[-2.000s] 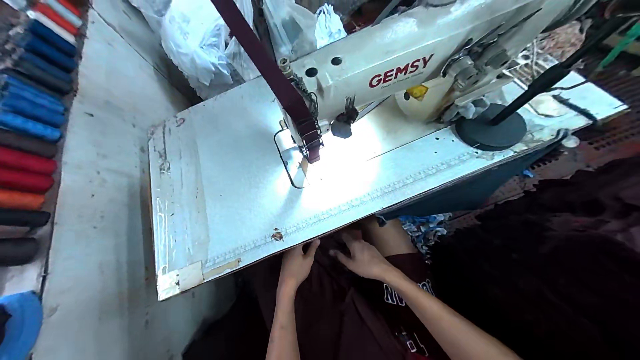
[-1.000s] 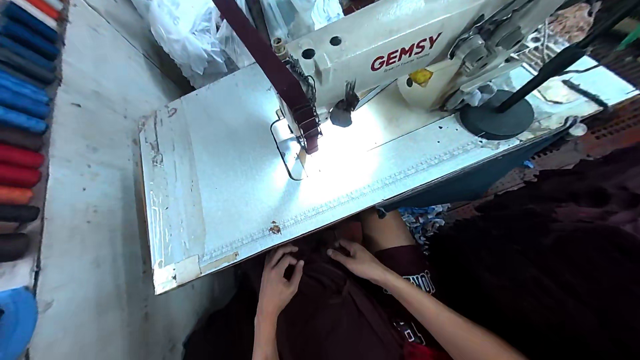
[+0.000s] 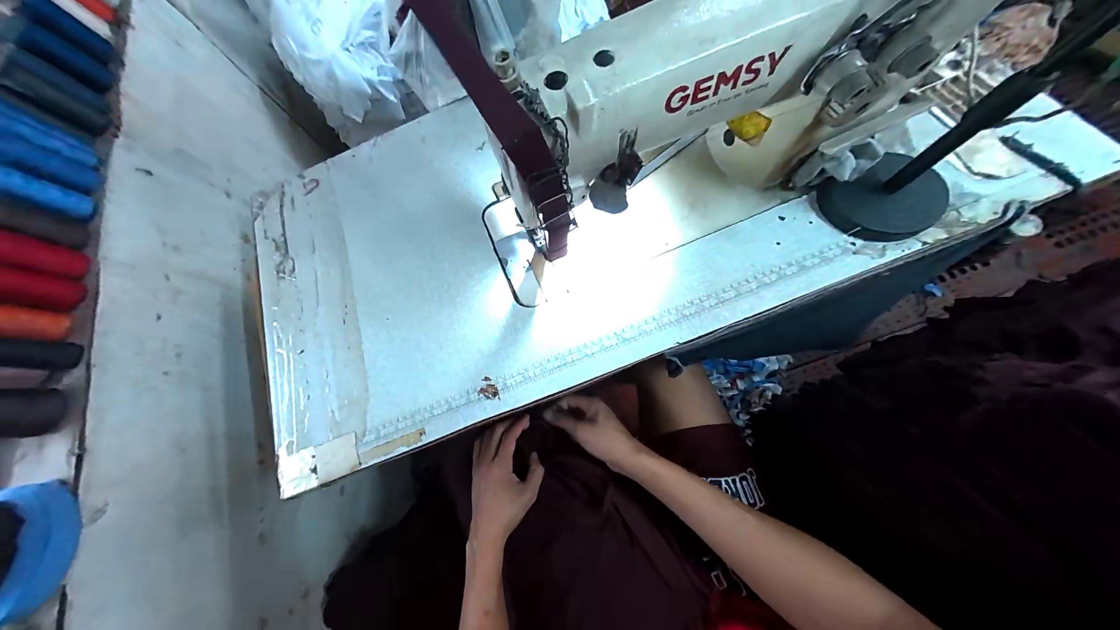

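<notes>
Dark maroon fabric (image 3: 569, 534) lies over my lap, below the front edge of the sewing table (image 3: 411, 289). My left hand (image 3: 505, 481) rests on the fabric near the table edge, thumb and fingers apart. My right hand (image 3: 595, 429) is just to its right, fingers curled and touching the fabric; the dark cloth and table edge partly hide the fingertips, so its hold is unclear. Above, a Gemsy sewing machine (image 3: 647, 96) stands on the lit table. A maroon fabric strip (image 3: 499, 105) hangs down into its needle area, beside a bent wire guide (image 3: 503, 262).
Thread spools (image 3: 44, 267) line the far left, above a blue round object (image 3: 39, 542). White plastic bags (image 3: 337, 61) sit behind the table. A black round lamp base (image 3: 882, 197) stands on its right part. A large dark fabric pile (image 3: 954, 455) lies at the right.
Since two seconds ago my left hand has drawn back slightly from the table edge and its fingers have spread. My right hand stays near the same spot on the fabric.
</notes>
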